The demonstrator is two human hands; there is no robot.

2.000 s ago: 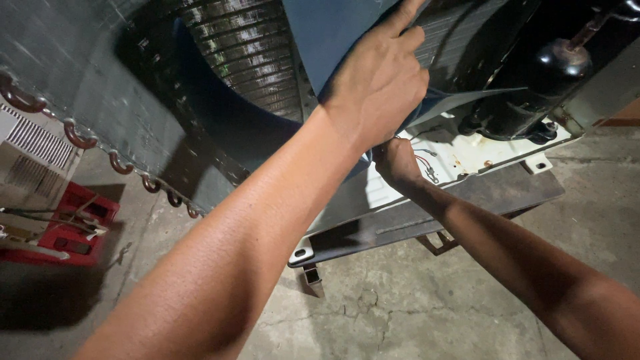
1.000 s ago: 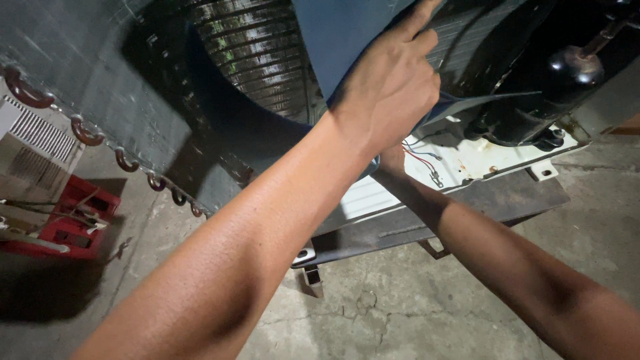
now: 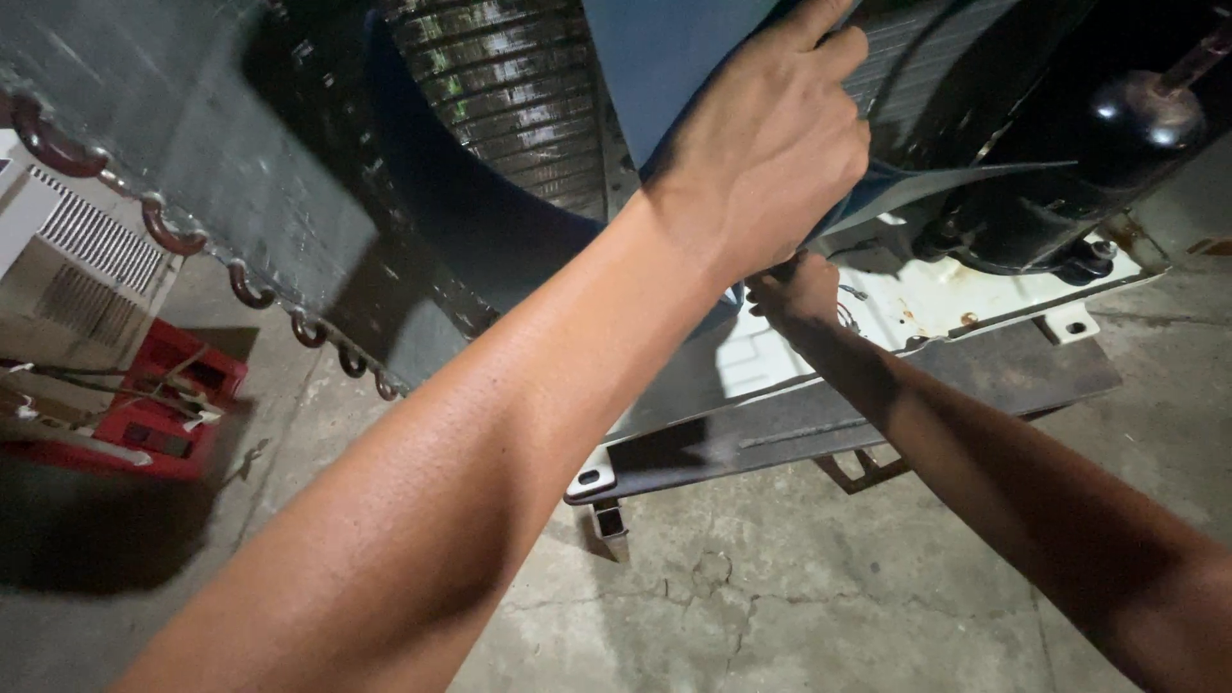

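Observation:
The opened outdoor unit of an air conditioner has a blue fan [image 3: 645,67] with several blades in front of its finned condenser coil [image 3: 202,135]. My left hand [image 3: 770,144] is at the fan's middle, back of the hand up, fingers at the upper edge of the view; its grip is hidden. Lower down, my right hand [image 3: 801,294] is curled beneath my left wrist, close to the fan, above the white base pan [image 3: 760,356]. What its fingers touch cannot be seen. Thin wires [image 3: 849,310] lie behind it on the pan.
A black compressor [image 3: 1039,212] with a smaller black cylinder [image 3: 1150,111] stands on the pan at right. The unit rests on a dark metal stand [image 3: 712,452] over a cracked concrete floor [image 3: 712,597]. At left are a red plastic crate [image 3: 178,423] and a white louvred housing [image 3: 96,241].

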